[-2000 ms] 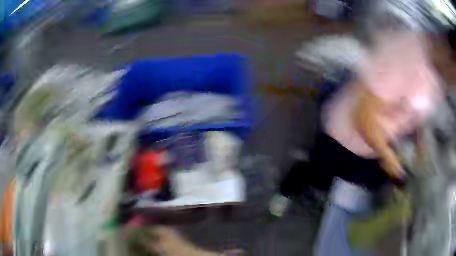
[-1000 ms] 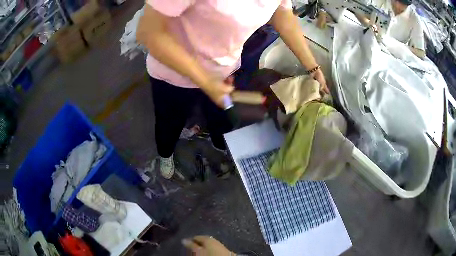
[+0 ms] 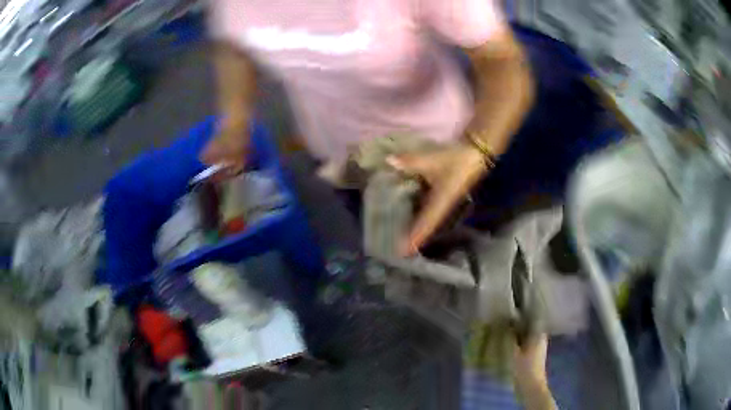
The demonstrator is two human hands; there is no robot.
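The picture is strongly blurred. My right hand (image 3: 531,364) reaches up from the bottom right and meets the lower edge of a taupe garment piece (image 3: 489,276). Its fingertips are blurred or hidden at the cloth, so its grip is unclear. My left hand is out of the picture. A person in a pink top has one hand on the upper part of the taupe cloth. That person's other hand, at the left, holds thread cones (image 3: 232,204), brown and beige with a red end. Olive-green cloth (image 3: 490,344) shows below the taupe cloth.
A blue bin (image 3: 132,232) with grey cloth stands at the left. Before it is a white-topped side stool (image 3: 260,343) with red cloth (image 3: 162,332) and pale bundles. The checked-cloth stool (image 3: 487,391) is at the bottom right. The trough's pale rim (image 3: 603,296) curves beside it.
The view has turned and come closer to the person. The cones have moved left, over the bin in view. The taupe cloth is spread wider, and my right hand has moved from bottom centre to it.
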